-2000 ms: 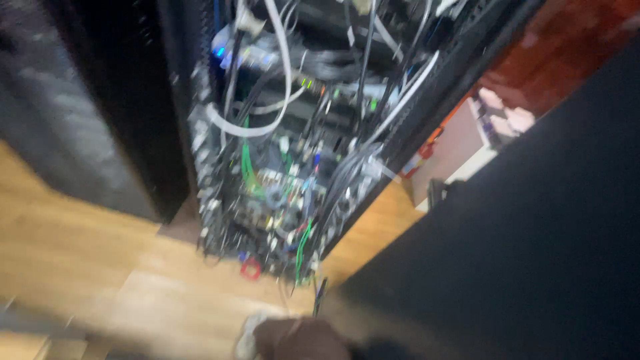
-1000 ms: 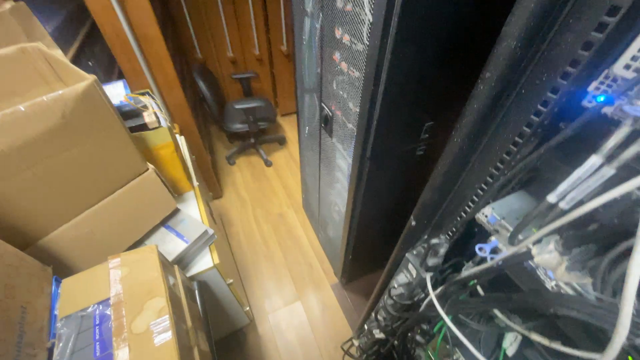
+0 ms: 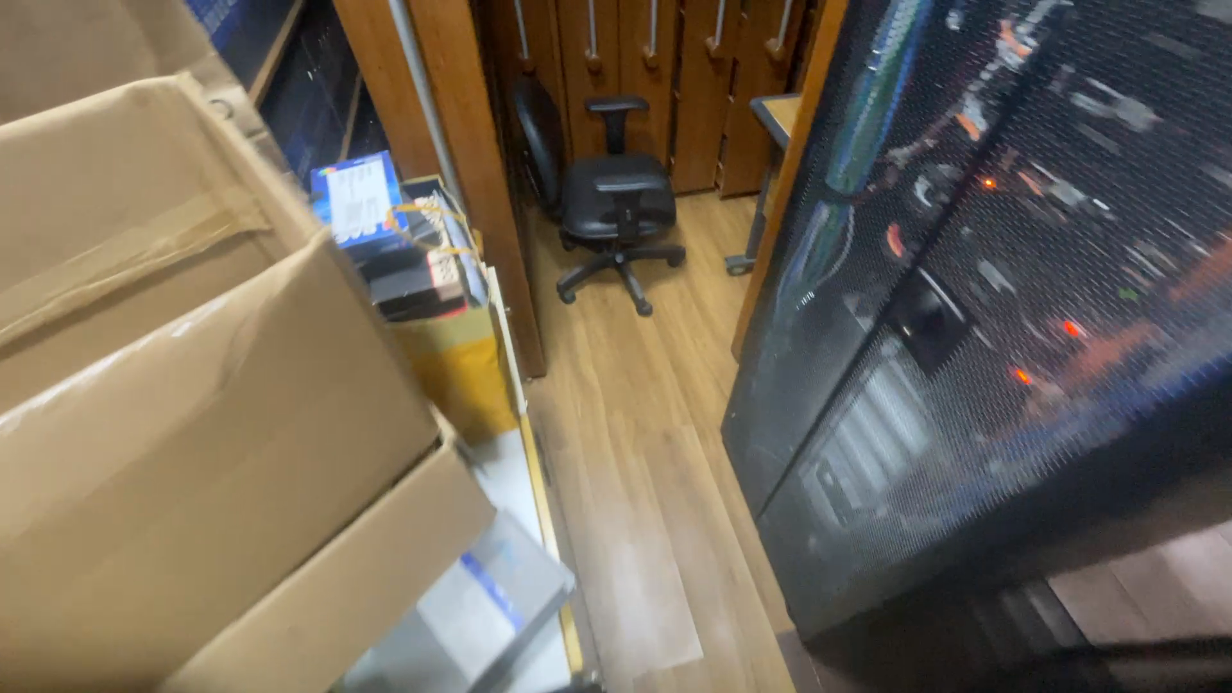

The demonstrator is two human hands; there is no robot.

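Neither my left hand nor my right hand shows in the head view. At the right stands a black server rack with a perforated mesh door (image 3: 1020, 385), blurred, with orange and red lights and cables behind the mesh. A door handle (image 3: 929, 318) sits on its middle seam. Large open cardboard boxes (image 3: 221, 414) fill the left side. Beyond them, a small blue box (image 3: 356, 202) lies on top of other packages above a yellow-brown carton (image 3: 457, 375).
A wood-plank floor (image 3: 635, 500) runs between the boxes and the rack. A black office chair (image 3: 621, 197) stands at the far end, before wooden cabinets (image 3: 616, 96) with long metal handles. A wheeled table (image 3: 770, 120) stands partly behind the rack.
The view has swung far from the open rack with tangled cables toward the chair and boxes. That open rack, at the right one second ago, is out of view.
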